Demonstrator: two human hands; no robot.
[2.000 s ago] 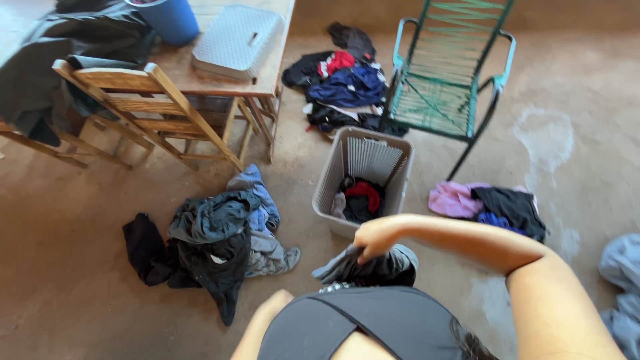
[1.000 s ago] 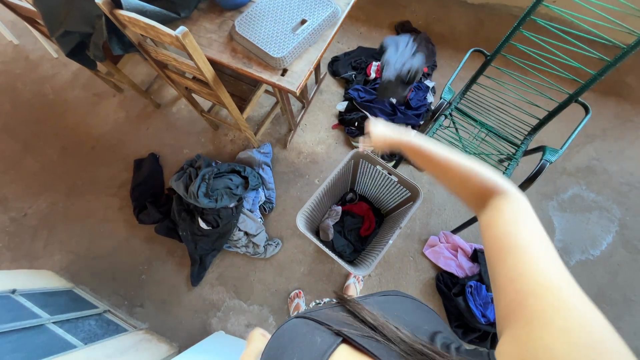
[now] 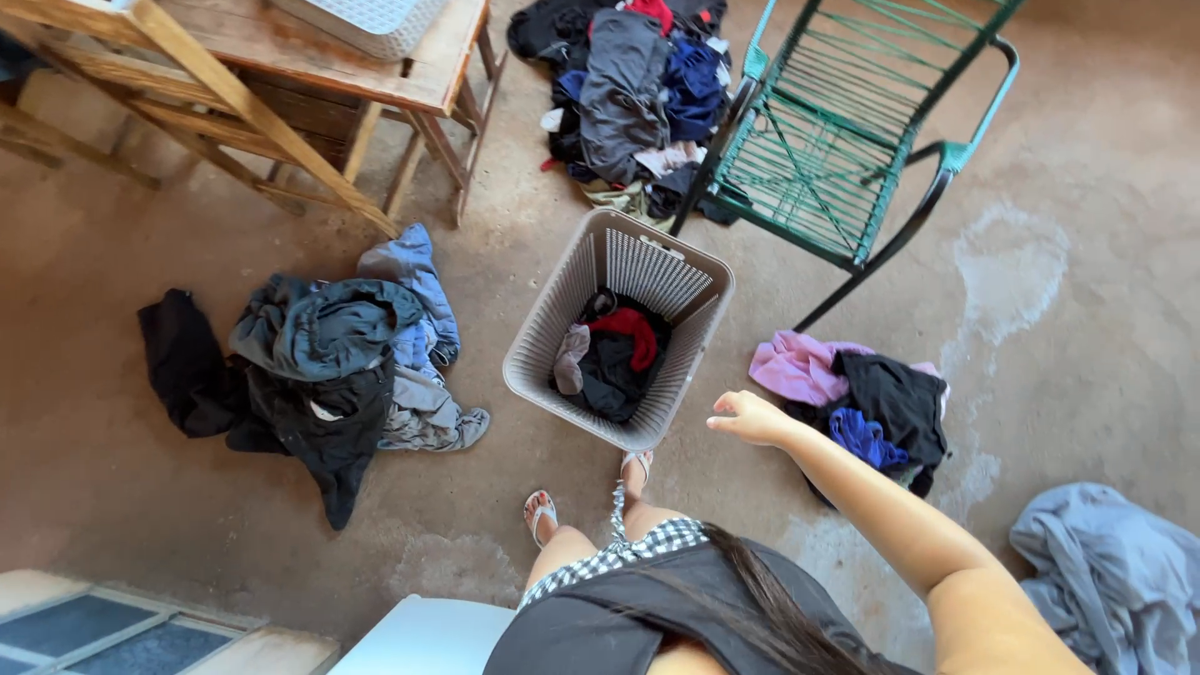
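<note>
My right hand [image 3: 750, 418] is held out, fingers apart and holding nothing, just right of a grey-brown plastic laundry basket [image 3: 544, 328]. Inside the basket lie a red cloth [image 3: 637, 336], a small greyish-pink cloth [image 3: 570, 360] and dark clothes. To the right of that hand is a small pile with a pink garment [image 3: 797, 367], a black one [image 3: 895, 403] and a blue one [image 3: 864, 439]. Behind the basket, a grey garment [image 3: 626, 89] lies on top of a pile of dark clothes. A pile of black, grey and denim clothes [image 3: 323, 328] is on the left. My left hand is out of view.
A green corded chair [image 3: 816, 178] stands behind the right pile. At the upper left are a wooden table [image 3: 281, 42] and a wooden folding chair [image 3: 225, 84]. Light blue-grey fabric [image 3: 1106, 562] lies at the lower right, and a white surface [image 3: 422, 637] is at the bottom.
A grey garment, in my right hand two seconds ago and blurred over the back pile one second ago, now lies on that pile. My right hand has drawn back toward me, empty.
</note>
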